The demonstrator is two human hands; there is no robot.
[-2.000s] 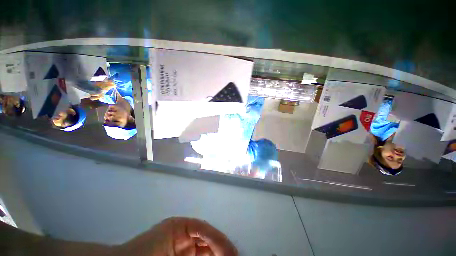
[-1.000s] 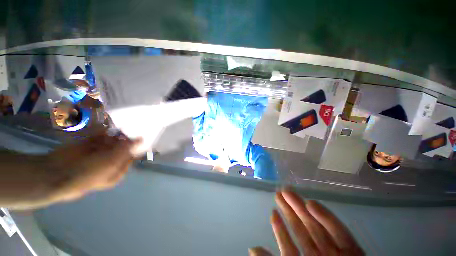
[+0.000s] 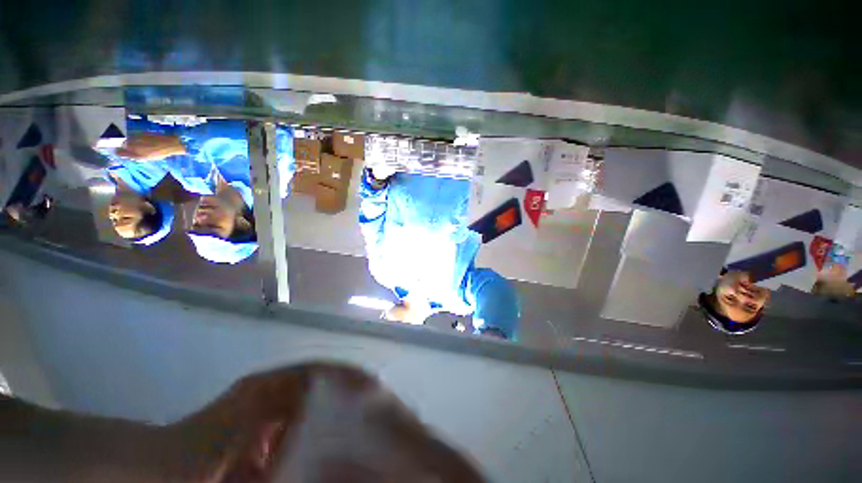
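Note:
My left hand [image 3: 265, 424] comes in from the lower left edge, large and blurred. A grey, blurred patch [image 3: 345, 424] lies over its front part; I cannot tell whether it is a held piece or part of a hand. The fingertips are hidden or cut off by the bottom edge. My right hand cannot be made out separately.
The scene appears upside down. A green belt [image 3: 605, 57] with a pale rail [image 3: 416, 91] crosses the top. Printed white retail boxes [image 3: 539, 189] stand along it. Several co-workers in blue [image 3: 416, 226] are opposite, with brown cartons [image 3: 331, 179] behind. A pale post [image 3: 272, 208] stands left.
The boxes have shifted left along the belt. My left hand has moved lower and towards the middle. My right hand, seen open with spread fingers before, no longer shows clearly.

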